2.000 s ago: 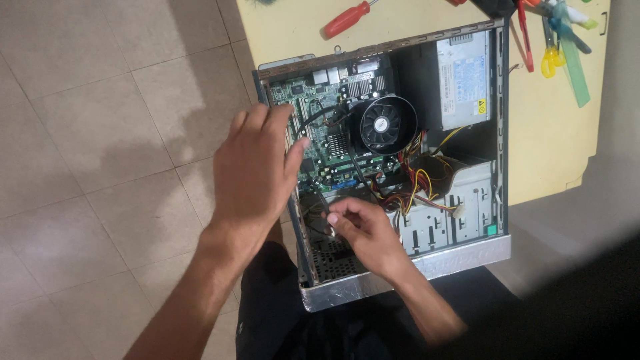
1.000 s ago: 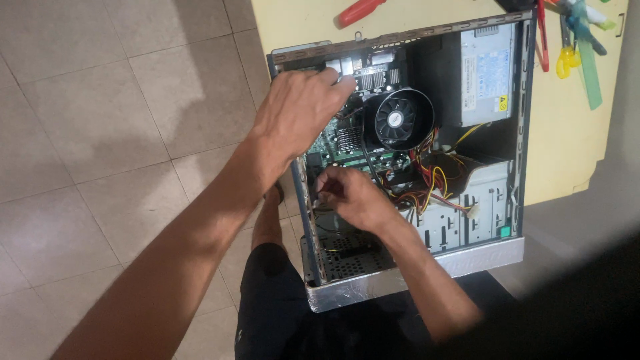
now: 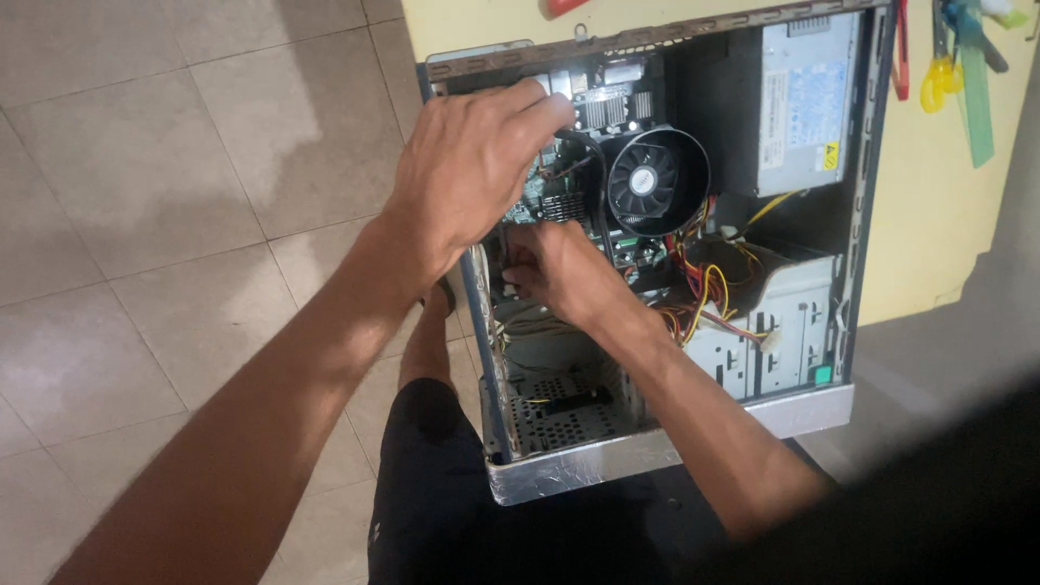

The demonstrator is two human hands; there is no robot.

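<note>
An open desktop computer case [image 3: 674,455] lies on its side, partly over the table's edge. Inside it are a green motherboard [image 3: 536,195], a round CPU cooler fan [image 3: 650,180] and a power supply [image 3: 804,106] at the upper right. My left hand [image 3: 479,154] reaches over the case's left rim, its fingertips by the motherboard's upper part; whether it grips anything is hidden. My right hand [image 3: 552,268] is low at the motherboard's lower left edge, fingers curled together; what they touch cannot be told. A black cable [image 3: 603,187] runs between my left hand and the fan.
Red, yellow and black power wires [image 3: 707,296] lie beside the metal drive cage [image 3: 788,325]. On the yellow table [image 3: 918,244] are yellow-handled scissors [image 3: 938,85], a green strip [image 3: 975,97] and a red-handled tool [image 3: 569,6]. Tiled floor [image 3: 146,195] lies to the left.
My left hand has moved from the motherboard's left edge up and inward over its top part. My right hand has moved a little up along the board's lower left side.
</note>
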